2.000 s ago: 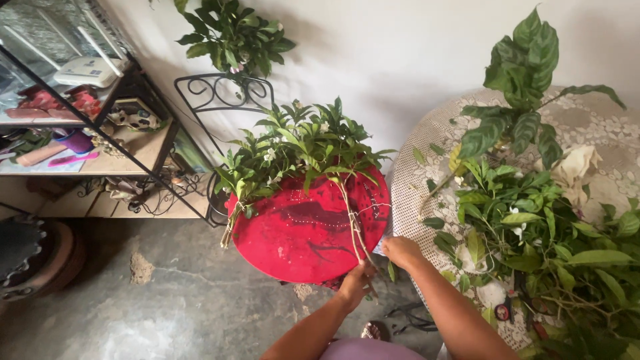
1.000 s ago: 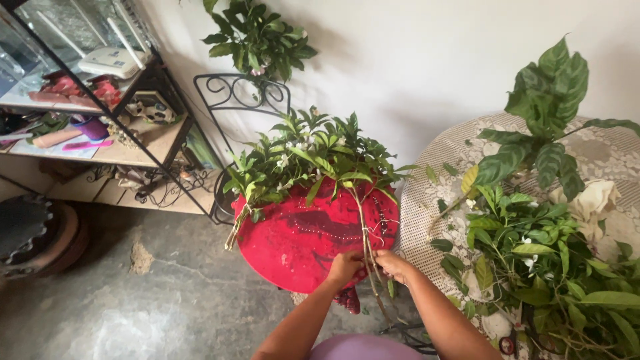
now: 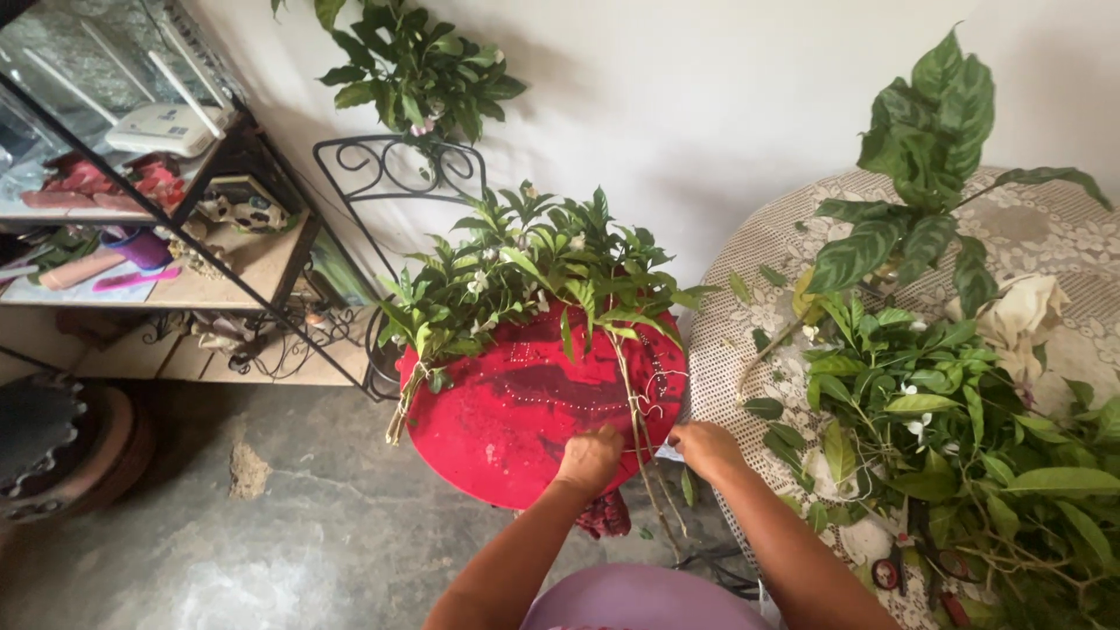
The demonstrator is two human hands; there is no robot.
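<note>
My left hand and my right hand are on either side of long bare stems that reach over the near edge of the round red seat. A thin white string loops at these stems, and a taut length of it runs between my hands; the fingers of both look closed on it. Leafy cuttings with small white flowers lie across the back of the seat. To the left, a tied bundle of stems sticks out past the seat's edge.
At right, a table with a lace cloth holds a large-leaved plant, a heap of leafy cuttings and scissors. A metal shelf and a large pot stand at left. Behind the seat is a wrought-iron chair back.
My hands, close together at the stems one second ago, are now farther apart, with the string stretched between them. Two seconds ago my left hand gripped the stems lower down.
</note>
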